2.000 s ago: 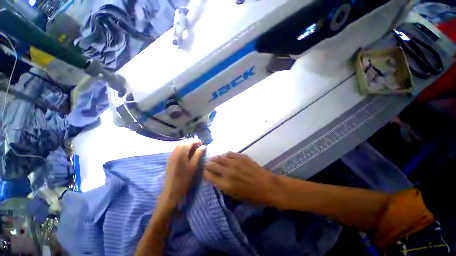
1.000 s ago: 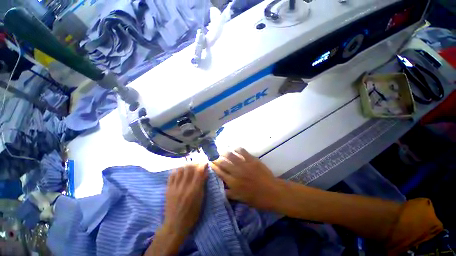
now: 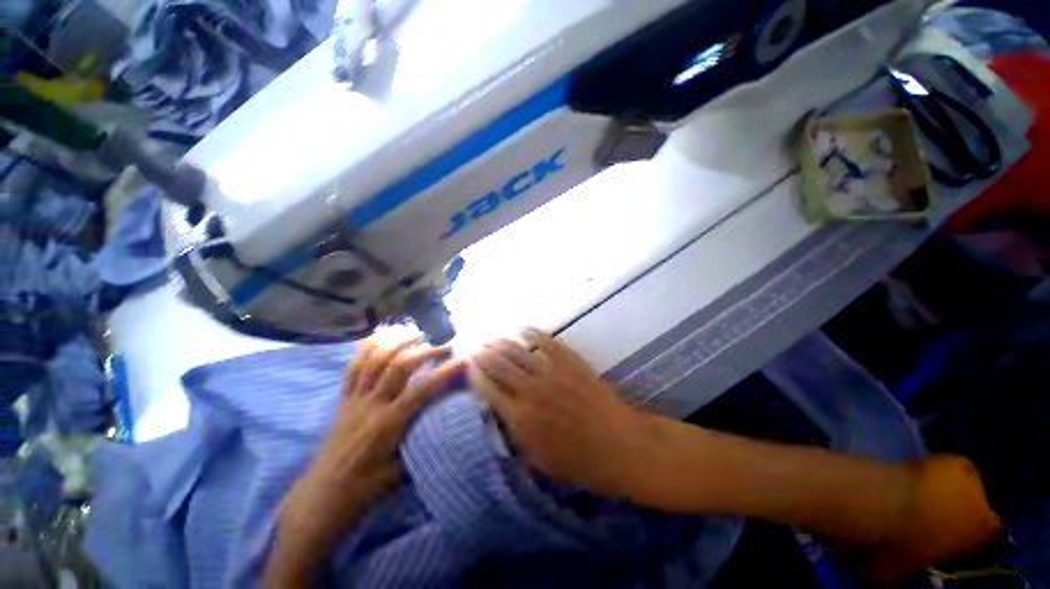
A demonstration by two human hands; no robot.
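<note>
A blue garment with fine white stripes [image 3: 259, 420] lies bunched at the front of the white sewing machine [image 3: 461, 161], below the left end of its head. My left hand [image 3: 386, 397] is on the cloth, its fingertips pinching the edge beside the presser foot area. My right hand [image 3: 541, 397] is just right of it, fingers bent onto the same cloth edge. The fingertips of both hands nearly meet. The needle is hidden by glare and fingers, and the picture is slightly blurred.
A yellowish tray [image 3: 812, 184] with whitish bits stands right of the machine, beside black-handled scissors [image 3: 961, 138]. A printed ruler [image 3: 748, 305] runs along the table's front edge. A dark green lamp arm [image 3: 58, 121] and heaps of blue garments [image 3: 58, 276] are at the left.
The view has shifted, so the machine appears further left and higher than one second ago. My left fingers are now more bent at the cloth edge, and the cloth between my hands is more bunched.
</note>
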